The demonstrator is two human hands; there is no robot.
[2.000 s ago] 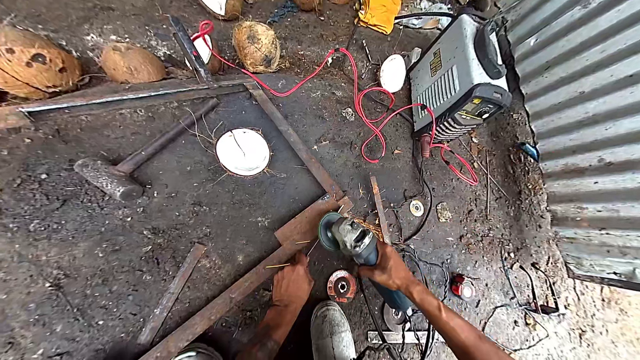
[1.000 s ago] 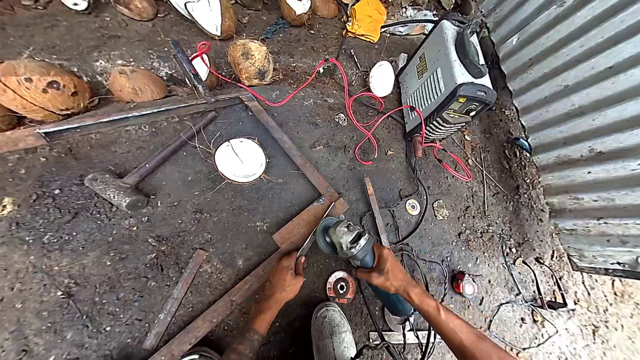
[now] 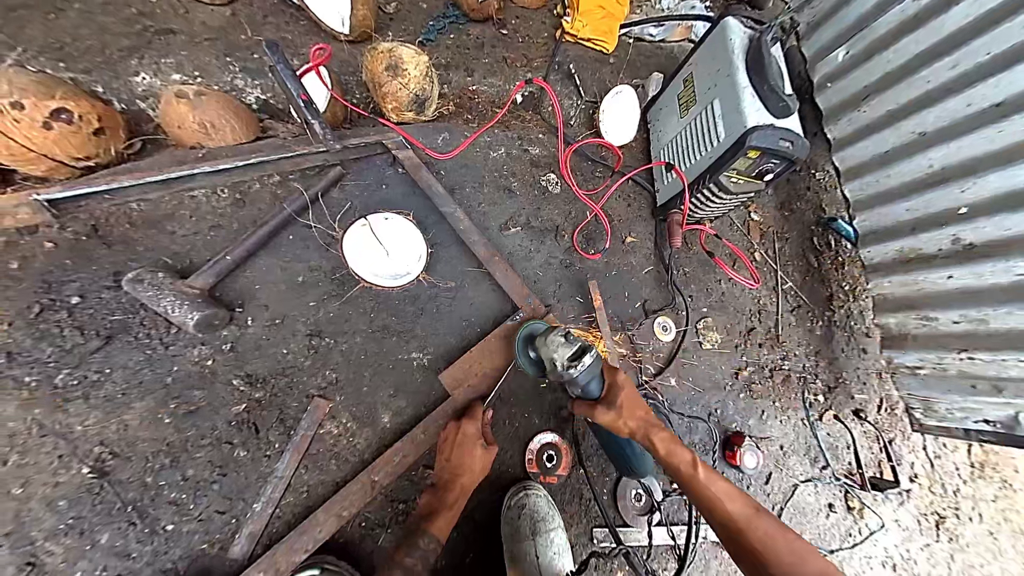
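My right hand [image 3: 620, 404] is closed around an angle grinder [image 3: 570, 360], whose disc lies beside the corner of a rusty flat-bar frame [image 3: 472, 232]. Orange sparks spray to the right of the grinder's head. My left hand [image 3: 466, 448] pinches a thin metal rod [image 3: 499, 387] that points up toward the disc; the rod's contact with the disc cannot be made out. Under the rod runs a long rusty steel bar [image 3: 360, 488], with a short steel plate [image 3: 482, 358] along it near the corner. A loose grinding disc [image 3: 549, 458] lies on the ground between my hands.
A welding machine [image 3: 720, 120] with a red cable [image 3: 560, 136] stands at upper right, beside a corrugated metal wall [image 3: 944, 200]. A sledgehammer [image 3: 178, 300] and a halved coconut [image 3: 385, 250] lie inside the frame. Black cables, a small red item [image 3: 743, 453] and my boot [image 3: 534, 528] are near the grinder.
Sparks now fly to the right of the grinder, which were not visible one second ago. Both hands stay in nearly the same place.
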